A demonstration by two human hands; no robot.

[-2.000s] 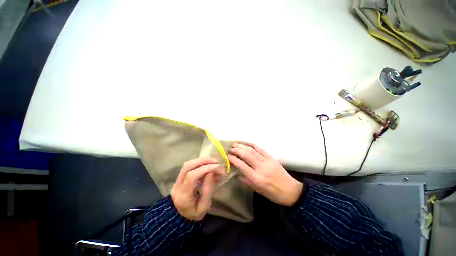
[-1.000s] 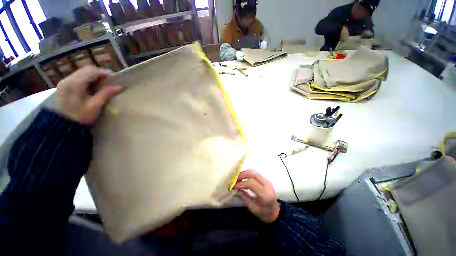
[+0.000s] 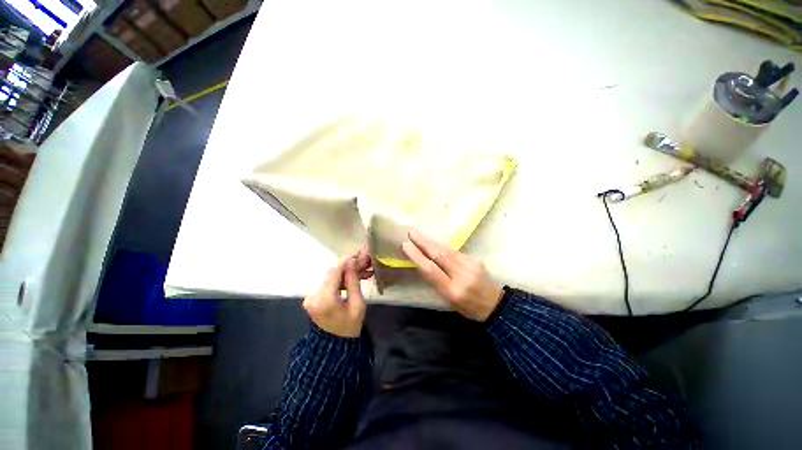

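A beige bag body [image 3: 413,167] lies on the white table near its front edge, folded and partly raised at its near side. Yellow edge tape [image 3: 482,211] runs along its right side and under the near fold. My left hand [image 3: 339,294] pinches the near edge of the bag between thumb and fingers. My right hand [image 3: 459,278] lies on the near right part of the bag, fingers extended over the fabric by the yellow tape. Whether its fingertips grip the fabric is unclear.
On the right of the white table [image 3: 563,264] stand a white tool pot [image 3: 723,132] with black handles, a stained flat stick [image 3: 703,163], a pale pen-like tool [image 3: 655,183] and red-black snips [image 3: 750,202], with dark cords over the front edge. Yellow-edged bags [image 3: 756,16] lie far right.
The bag, held up and spread a second ago, is now down on the table and folded. My left hand has come down and inward to the near edge. The view has tilted down.
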